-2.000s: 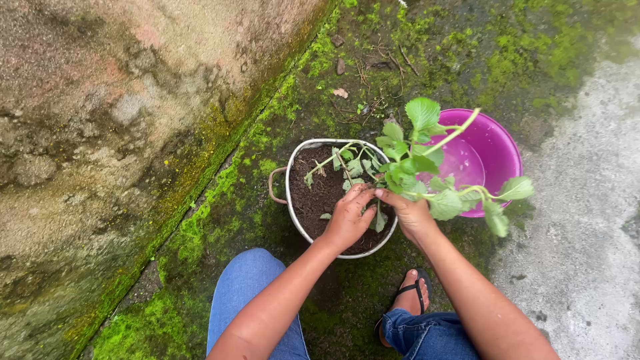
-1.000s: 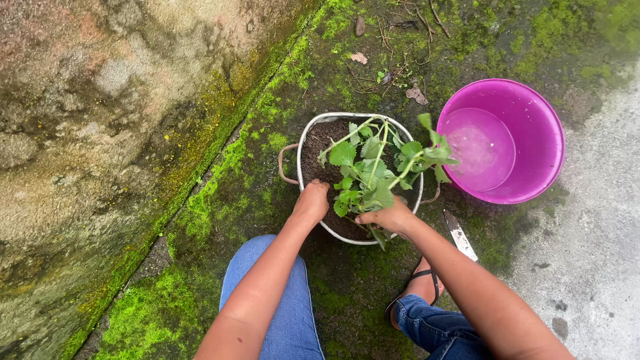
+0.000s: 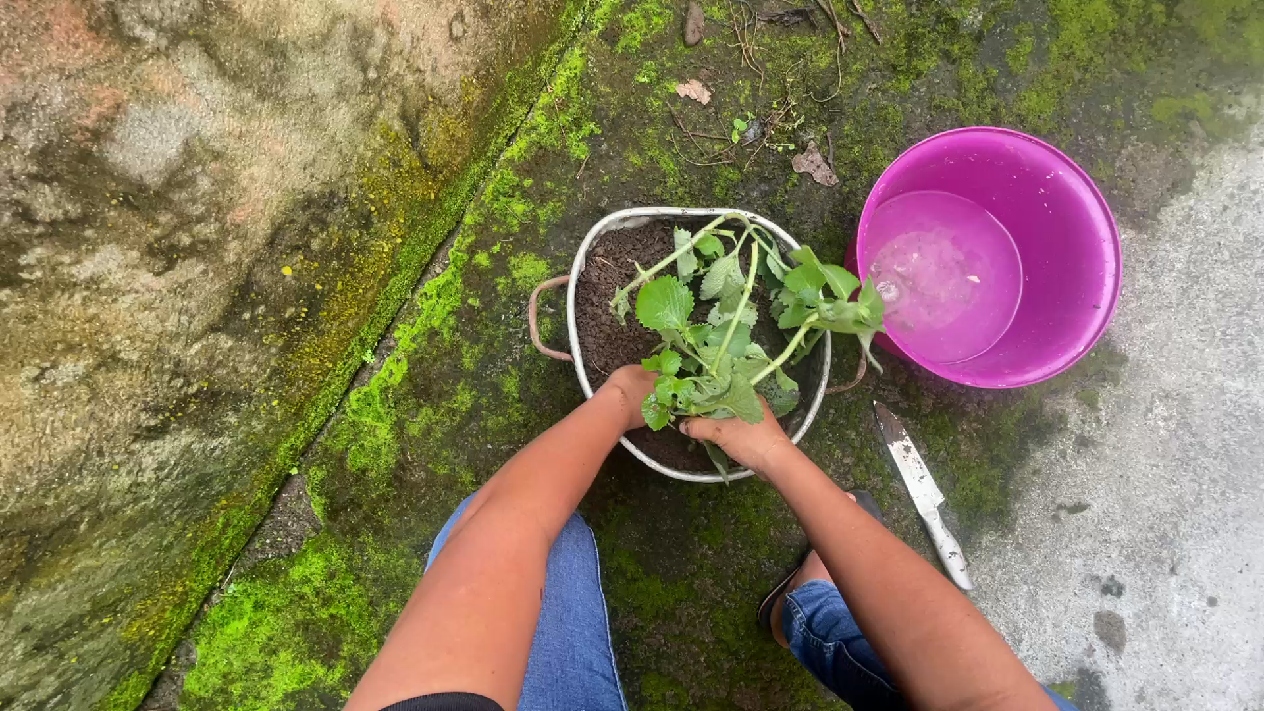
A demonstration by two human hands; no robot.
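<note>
A metal pot (image 3: 592, 237) with two looped handles holds dark soil (image 3: 612, 296). Leafy green plant cuttings (image 3: 731, 336) spread over its middle and right side, and some leaves hang past the rim. My left hand (image 3: 632, 393) reaches into the pot at the near side, its fingers hidden by leaves and soil. Just to the right, my right hand (image 3: 741, 434) is at the base of the cuttings, thumb and finger against the lower stems and leaves; its other fingers are hidden under the foliage.
A purple plastic bucket (image 3: 1071, 267) with some cloudy liquid stands right of the pot. A knife (image 3: 918, 479) with a soiled blade lies below it on the ground. Mossy ground (image 3: 474, 395) surrounds the pot, and a rough stone wall (image 3: 197, 247) rises at the left. Dry leaves lie beyond the pot.
The cuttings, earlier reaching out over the bucket, now lie mostly over the pot. My left hand has gone from beside the stems down to the soil at the near side. The view has shifted.
</note>
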